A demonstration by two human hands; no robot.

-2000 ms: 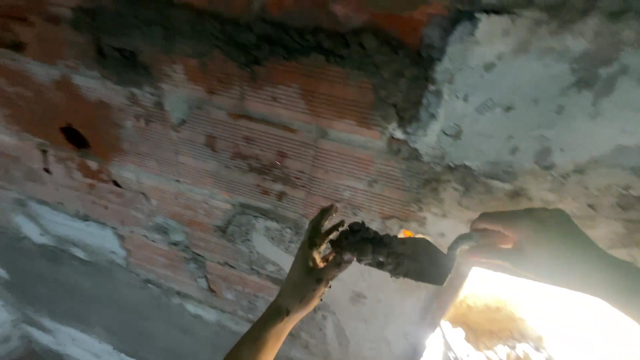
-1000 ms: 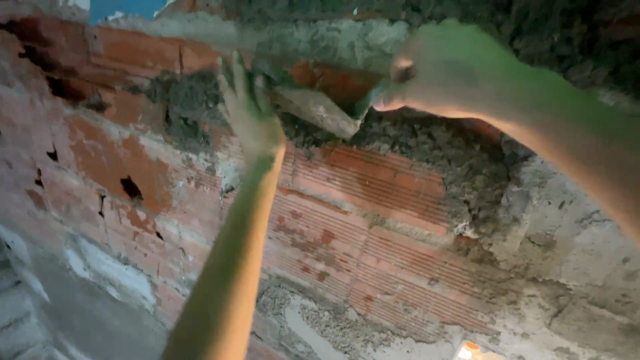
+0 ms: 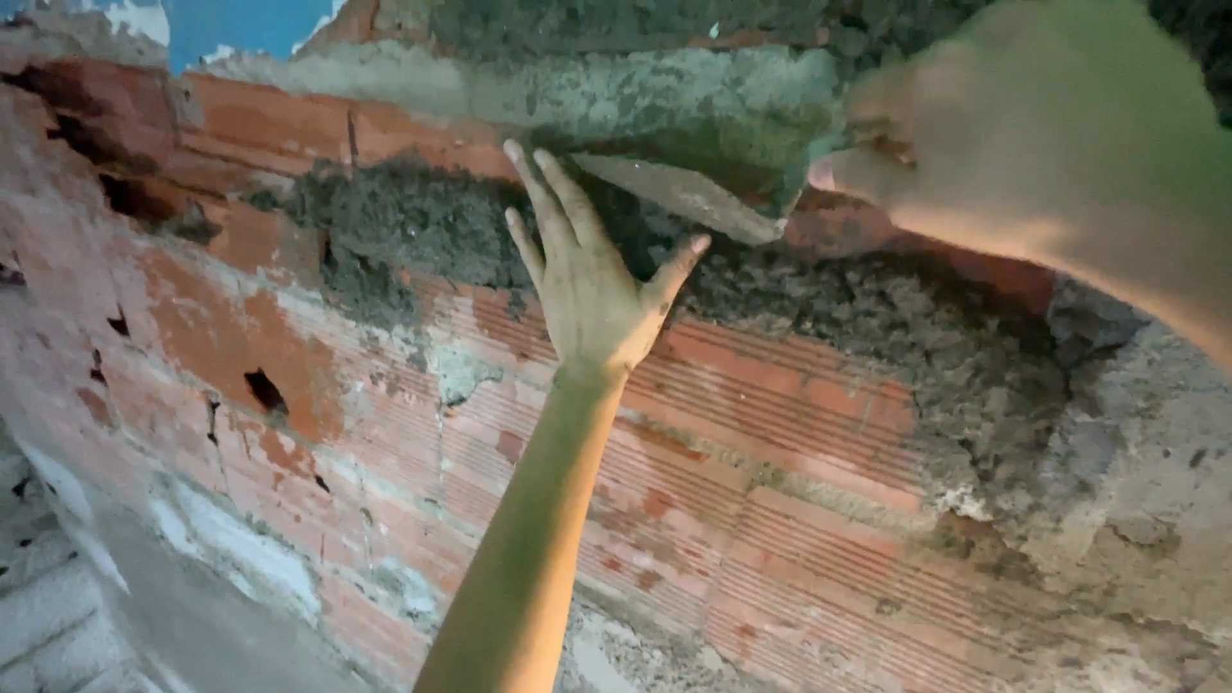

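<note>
My left hand (image 3: 597,279), fingers spread, lies against dark wet mortar (image 3: 423,226) on a hollow clay brick wall (image 3: 770,404). Just right of its fingertips is the blade of a trowel (image 3: 683,192), held at a slant near the wall. My right hand (image 3: 914,154) grips the trowel at the blade's right end; the handle is hidden in the fist. More rough dark mortar (image 3: 914,327) runs along the wall below the right hand.
A grey mortar ledge (image 3: 616,91) crosses the wall above the hands. Blue paint (image 3: 241,29) shows at upper left. The bricks have a broken hole (image 3: 265,390) at left. Grey plaster (image 3: 1145,452) covers the wall at right. Pale blocks (image 3: 58,616) are at lower left.
Two seconds ago a dark clump of mortar lay between my left hand and the trowel; both hands are now higher on the wall, the left spread flat. The view has shifted.
</note>
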